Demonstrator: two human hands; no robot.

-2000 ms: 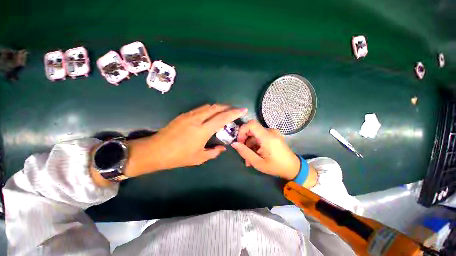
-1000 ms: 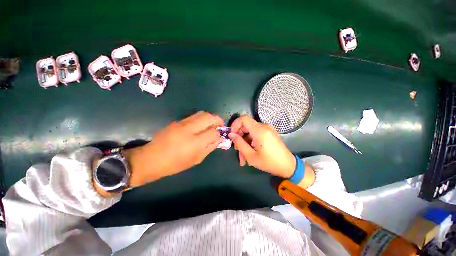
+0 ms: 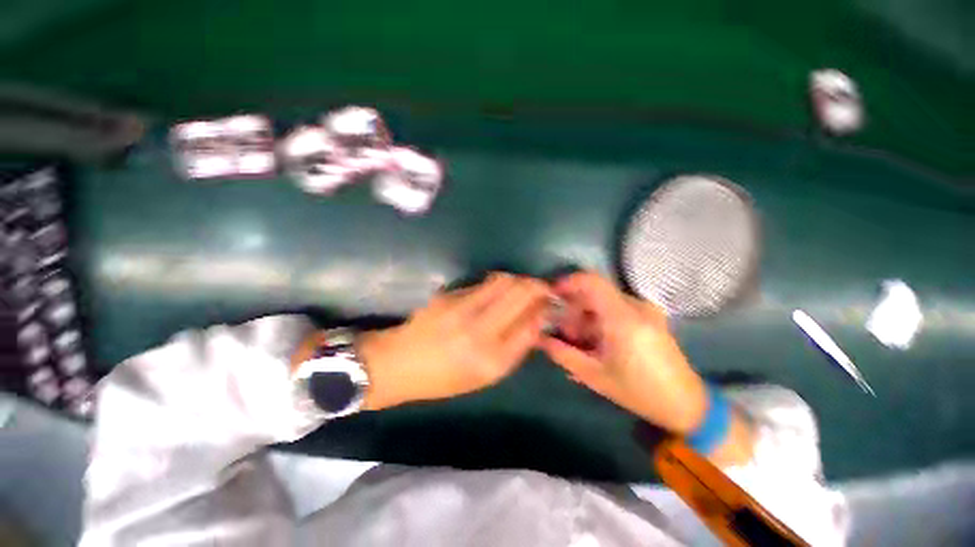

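The picture is blurred. My left hand and my right hand meet near the middle, with bent fingers around a small device housing. Only a small pale and dark bit of it shows between the fingertips; the rest is hidden. The orange electric screwdriver lies below my right wrist, cut off by the lower edge. The round silver-grey perforated dish sits right of and beyond my hands.
Several pink-rimmed housings lie at the far left and another at the far right. A slim pale tool, perhaps tweezers, lies beside a white scrap. A black tray with filled pockets stands at the left edge.
The view has swung left, so the bench things sit further right and the left tray has appeared. The far-right tray and part of the screwdriver have left the picture. My fingers cover more of the housing.
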